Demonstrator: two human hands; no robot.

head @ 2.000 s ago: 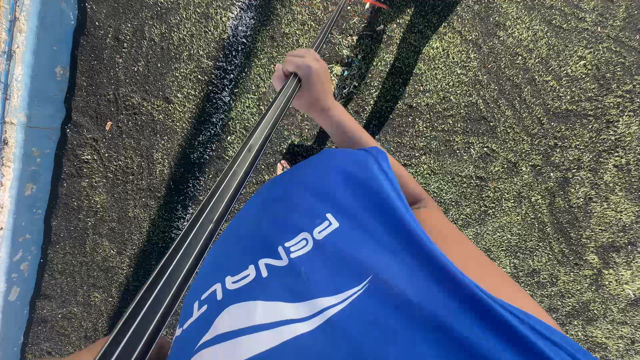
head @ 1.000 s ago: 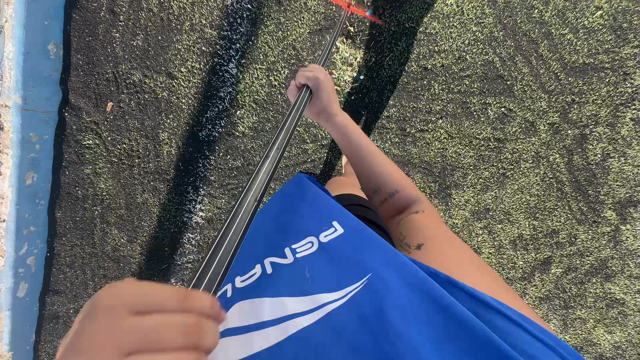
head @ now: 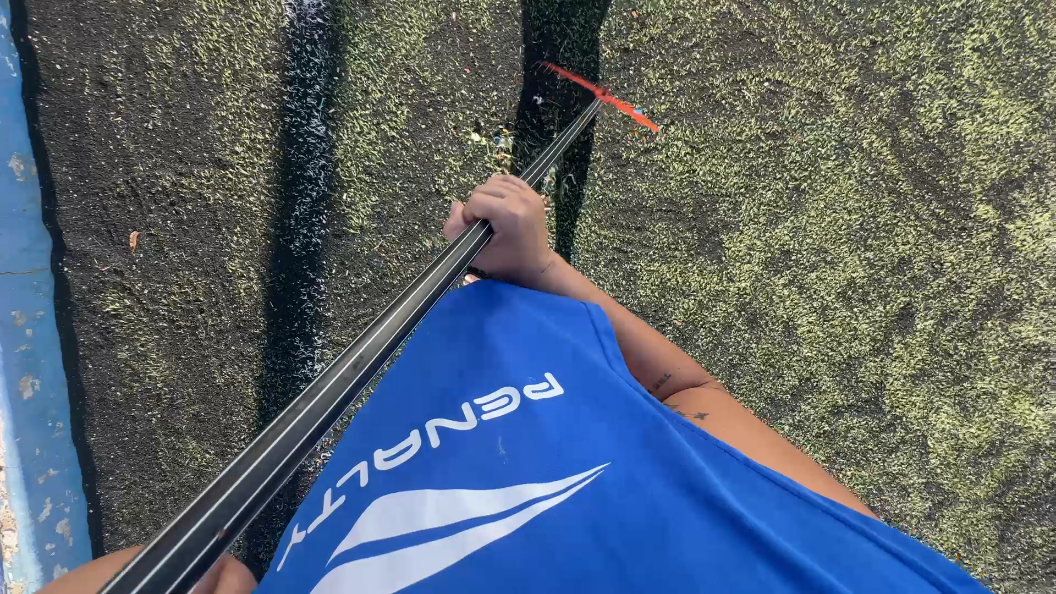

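Observation:
A long black pole with pale lengthwise stripes [head: 363, 355] runs slantwise from the lower left to a narrow red head [head: 602, 92] on the turf; whether this is a rake or a broom I cannot tell. My right hand [head: 510, 224] is closed around the pole's middle, knuckles up. Near the bottom left edge, my left hand [head: 224, 575] wraps the near part of the pole from beneath, mostly cut off by the frame. Small bits of debris [head: 497, 139] lie left of the pole, just short of the red head.
Worn artificial turf [head: 825, 247] with dark granules spreads all around. Along the left side runs a chipped blue concrete edge [head: 33, 363]. Dark shadows cross the ground. A small brown leaf [head: 134, 241] lies near that edge. My blue shirt [head: 511, 445] covers the lower middle.
My left hand has moved to the lower left and now shows under the pole; a second ago its back was in view. My right hand has kept its grip. More of the red head shows.

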